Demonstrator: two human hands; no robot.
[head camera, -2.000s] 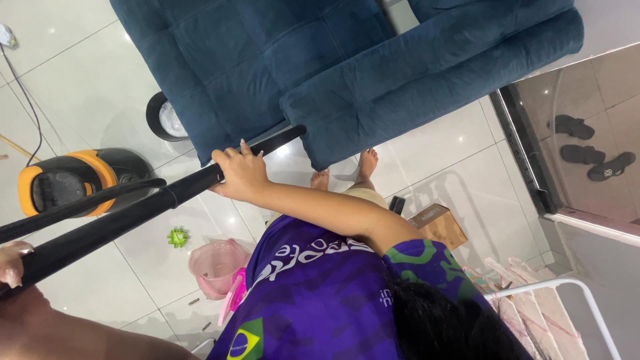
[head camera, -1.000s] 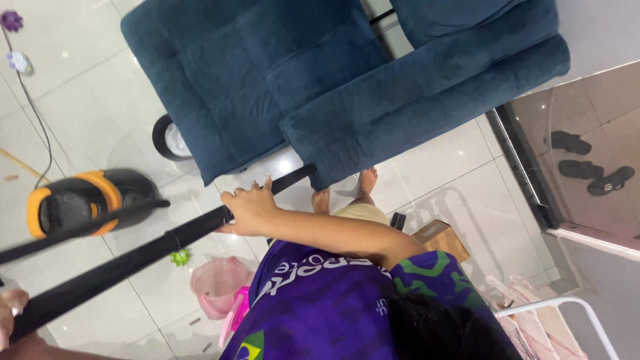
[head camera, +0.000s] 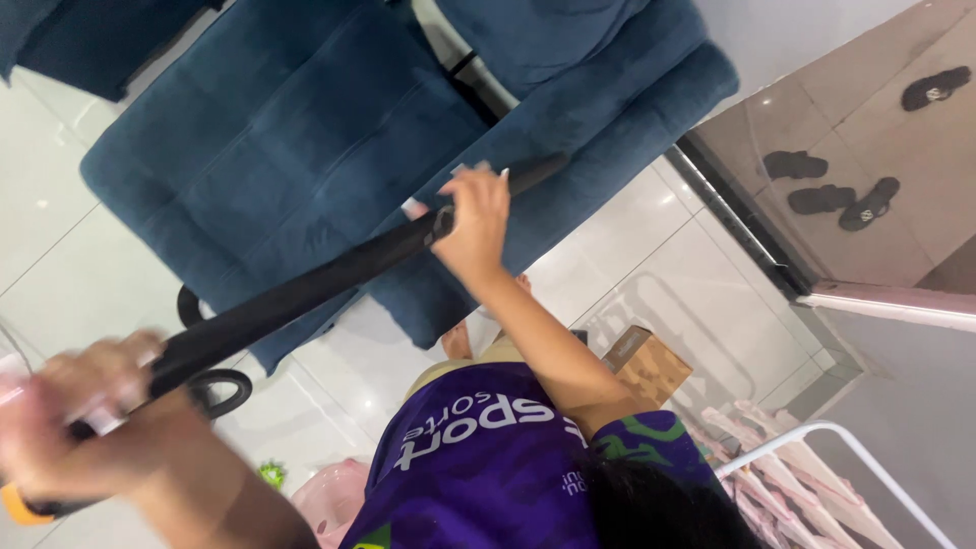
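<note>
A long black vacuum cleaner tube (head camera: 305, 286) runs diagonally across the view. My right hand (head camera: 473, 221) is wrapped around its upper part, and the tube's far end lies over the blue sofa's long padded edge (head camera: 602, 145); contact there is hard to tell. At the lower left, my left hand (head camera: 84, 419), blurred, grips the near end. The wide quilted cushion (head camera: 282, 137) of the sofa lies beyond the tube. Part of the yellow-and-black vacuum cleaner (head camera: 27, 507) shows at the lower left edge, mostly hidden behind my left hand and arm.
My bare feet stand on white floor tiles beside the sofa. A cardboard box (head camera: 652, 366), a pink plastic tub (head camera: 332, 499) and a white-framed rack (head camera: 823, 427) with pink hangers are near me. Several dark sandals (head camera: 869, 204) lie beyond the door track (head camera: 747, 221). Another blue upholstered piece (head camera: 99, 38) is at upper left.
The tube's far end has moved from the sofa's near end, by my feet, to farther along its padded edge. My right hand has moved out over the sofa with it. The view has shifted.
</note>
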